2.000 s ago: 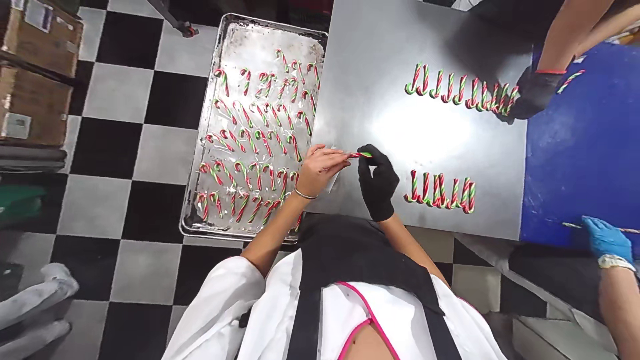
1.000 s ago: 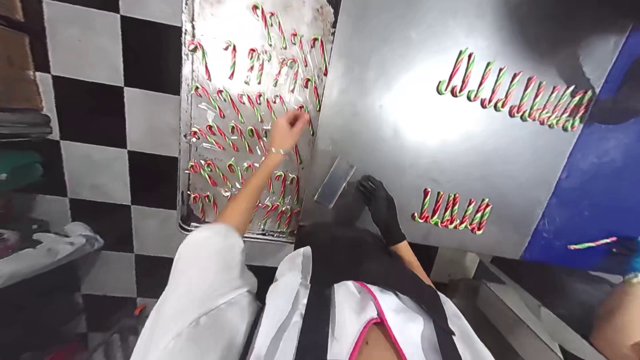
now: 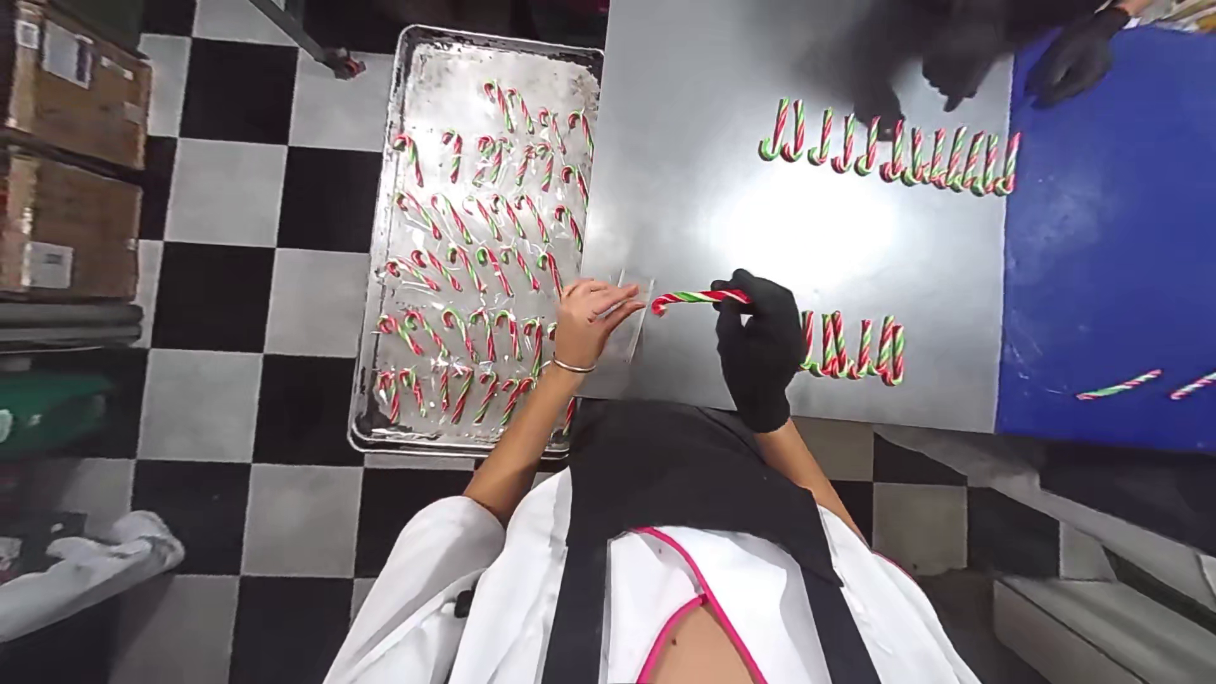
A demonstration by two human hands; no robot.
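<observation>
My right hand (image 3: 760,347), in a black glove, pinches the straight end of a red, green and white candy cane (image 3: 698,297) over the steel table. The cane's hook points toward my bare left hand (image 3: 591,318), whose fingers are at a clear plastic sleeve (image 3: 635,328); how firmly they hold it is hard to tell. Right of my gloved hand lies a short row of unwrapped candy canes (image 3: 863,349). A longer row of canes (image 3: 893,160) lies farther back. Left of my bare hand, a metal baking tray (image 3: 369,313) bears rows of canes in clear wrapping.
At the back right, another person's black-gloved hands (image 3: 1073,62) are near the long row. A blue mat (image 3: 1102,285) on the right bears striped candy pieces (image 3: 1121,385). Cardboard boxes (image 3: 81,223) stand at the far left, beyond the checkered floor (image 3: 233,309).
My left hand has come back from over the tray to the plastic sleeve. My right hand, empty on the table a second ago, now holds a candy cane.
</observation>
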